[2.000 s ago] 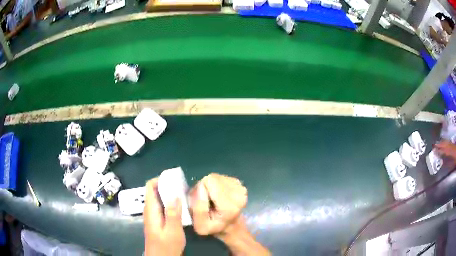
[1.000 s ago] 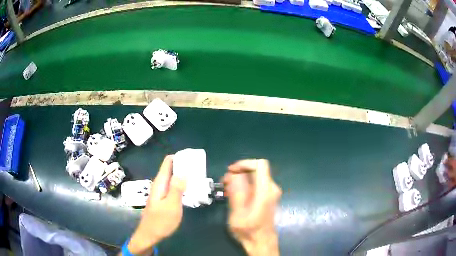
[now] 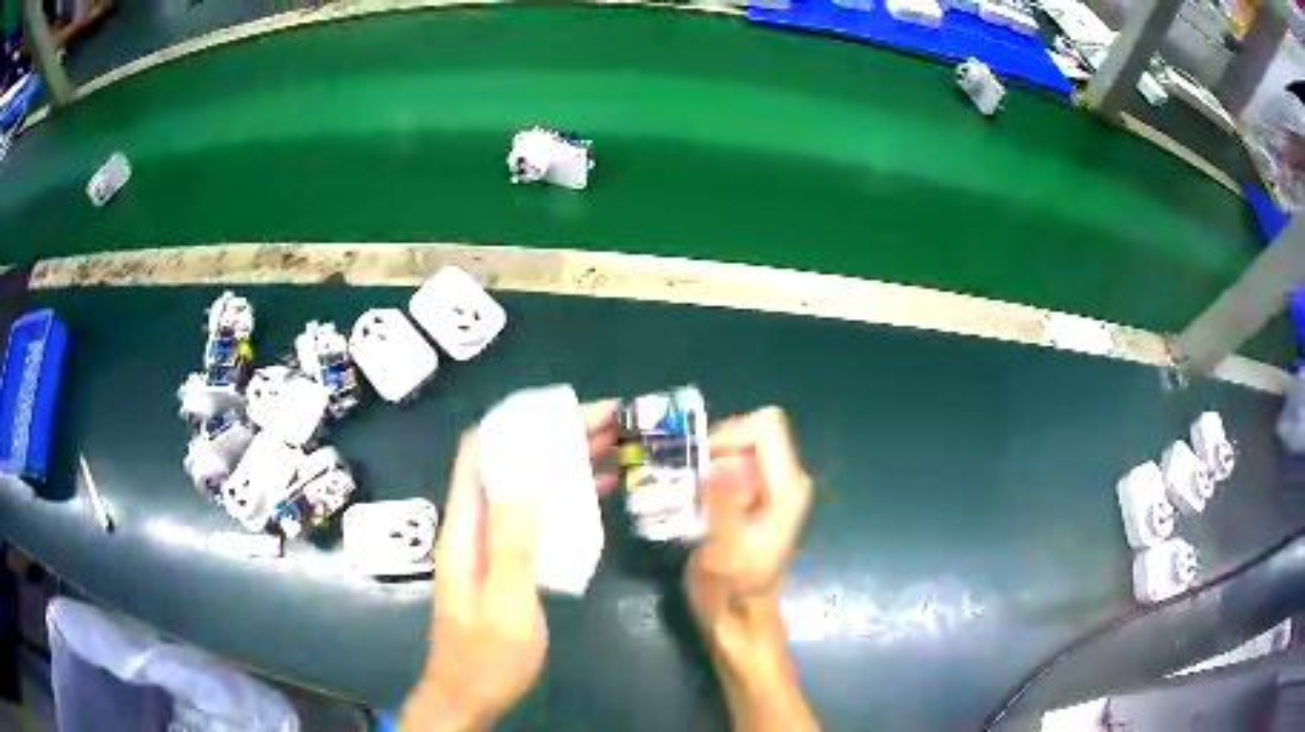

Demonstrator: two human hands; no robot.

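Observation:
My left hand [image 3: 487, 586] holds a white rounded housing [image 3: 541, 486] upright, its smooth side towards me. My right hand [image 3: 751, 501] holds an inner assembly [image 3: 664, 465] with blue, yellow and metal parts showing. The two pieces are apart, side by side, above the dark green bench. The left hand's fingertips show in the gap between them. A pile of inner assemblies [image 3: 222, 343] lies on the bench to the left, with several white socket covers [image 3: 458, 312] around it.
The green conveyor belt [image 3: 802, 186] carries a few white pieces beyond the pale edge strip [image 3: 616, 275]. A blue bin [image 3: 32, 393] and a thin stick [image 3: 95, 493] are at left. Several white adapter parts [image 3: 1166, 569] stand at right. A lined tote [image 3: 158, 672] is at lower left.
The inner assembly is now apart from the housing, in my right hand, with its inner parts turned into view. Pieces on the belt have moved to the right.

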